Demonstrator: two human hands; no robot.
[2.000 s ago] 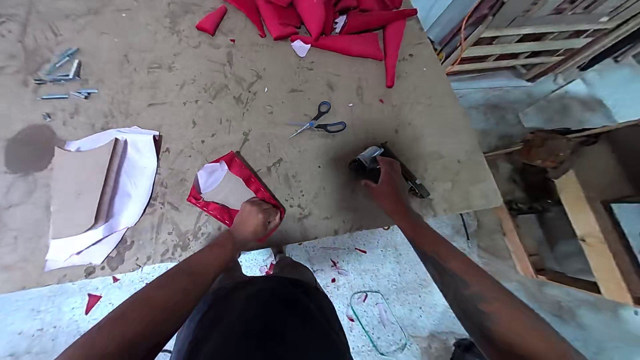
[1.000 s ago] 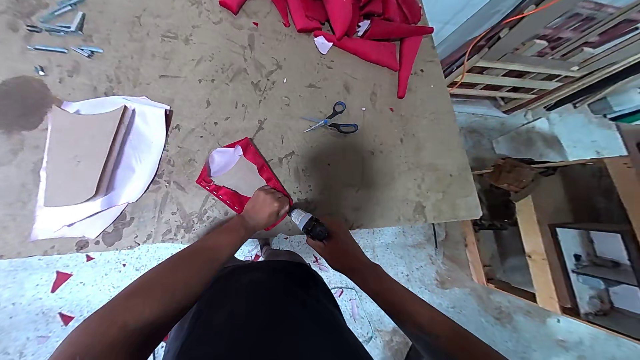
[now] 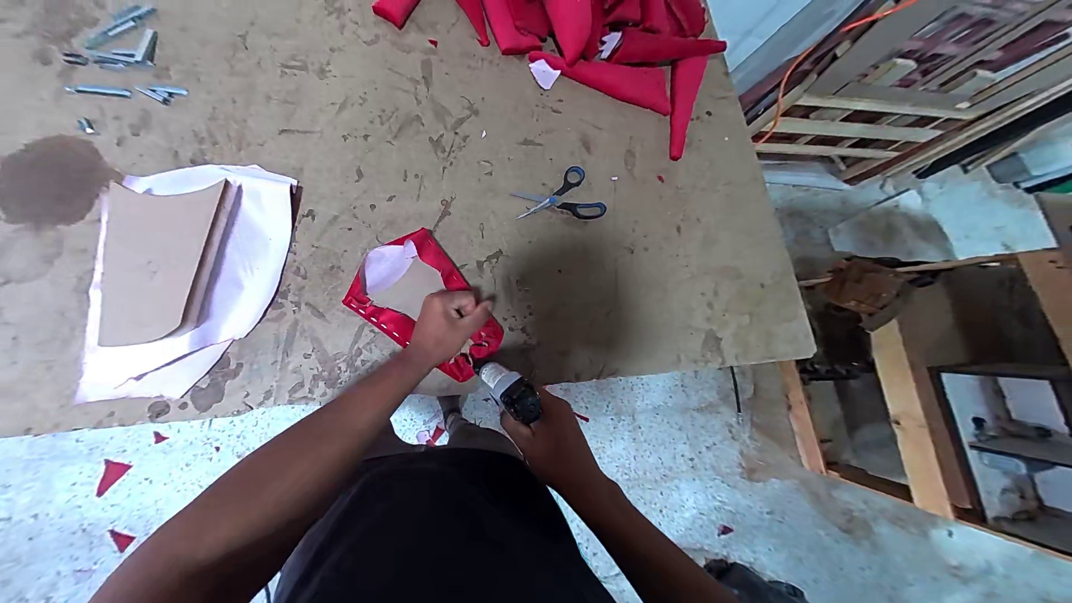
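My left hand (image 3: 448, 325), its fingers curled, presses on a board panel (image 3: 408, 293) with red fabric (image 3: 444, 251) folded over its edges. A row of pale staples runs along the fabric's lower left edge. In my right hand (image 3: 548, 435) is a black and silver staple gun (image 3: 507, 389), probably pneumatic, its nose touching or very near the panel's lower right corner. Scissors with black handles (image 3: 569, 199) lie spread on the table beyond the panel. White fabric shows inside the red border.
Shaped boards (image 3: 159, 264) lie on white fabric (image 3: 264, 243) at the left. Strips of metal staples (image 3: 126, 54) are at the upper left, red padded pieces (image 3: 607, 71) at the top. The table (image 3: 712, 293) ends before my body; wooden frames (image 3: 913, 419) stand on the right. Red scraps (image 3: 113, 476) lie on the floor.
Two seconds ago my right hand was on the black tool lying at the table's right; the tool is now held at the red-edged panel. My left hand has stayed on the panel.
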